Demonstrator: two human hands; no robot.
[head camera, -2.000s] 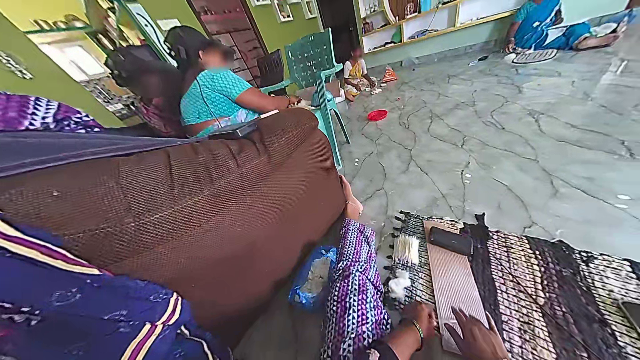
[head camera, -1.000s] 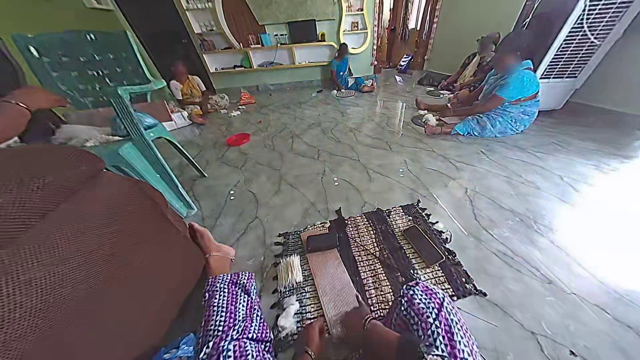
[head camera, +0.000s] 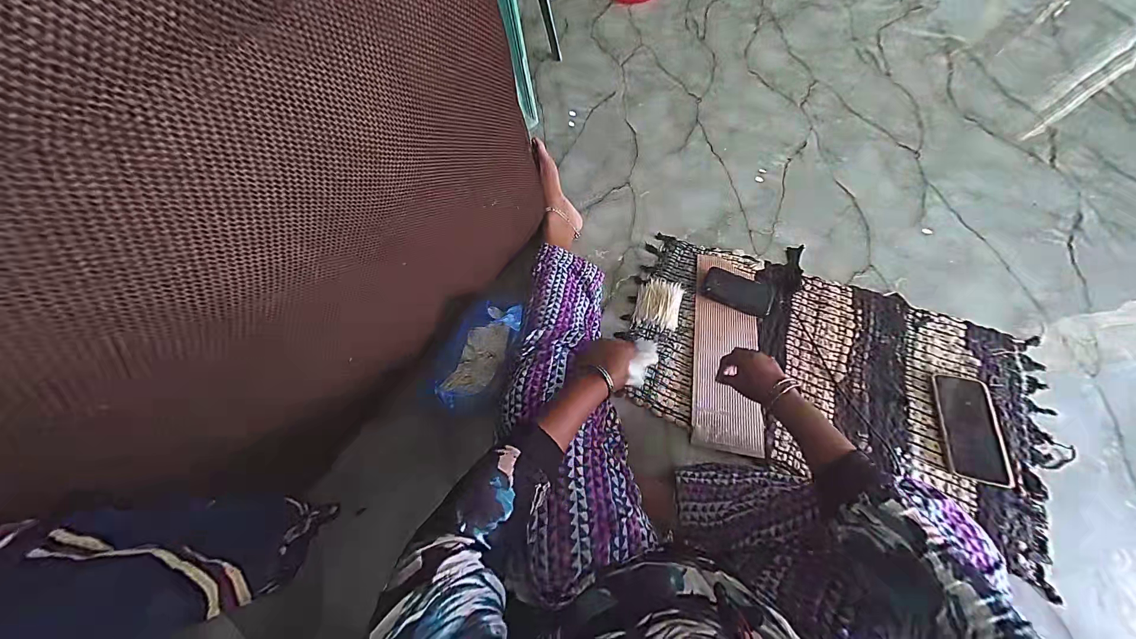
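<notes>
My left hand (head camera: 608, 359) is closed on a tuft of white cotton (head camera: 641, 364) at the left edge of the woven mat. Over the ribbed board (head camera: 726, 404) is my right hand (head camera: 750, 371), its fingers curled with the fingertips together; whether something small is between them cannot be told. A bundle of thin white cotton wicks (head camera: 658, 304) lies on the mat left of the board. The black phone or case (head camera: 737, 291) rests across the board's far end.
The woven mat (head camera: 821, 328) bears a smartphone (head camera: 973, 429) at its right. A blue plastic bag (head camera: 479, 355) with pale contents lies left of my leg. The brown-covered sofa (head camera: 266, 222) fills the left side, beside a green chair leg (head camera: 521, 71).
My left hand has moved from the board to the cotton and holds some of it. My right hand has lifted, fingers curled. The view has tilted down.
</notes>
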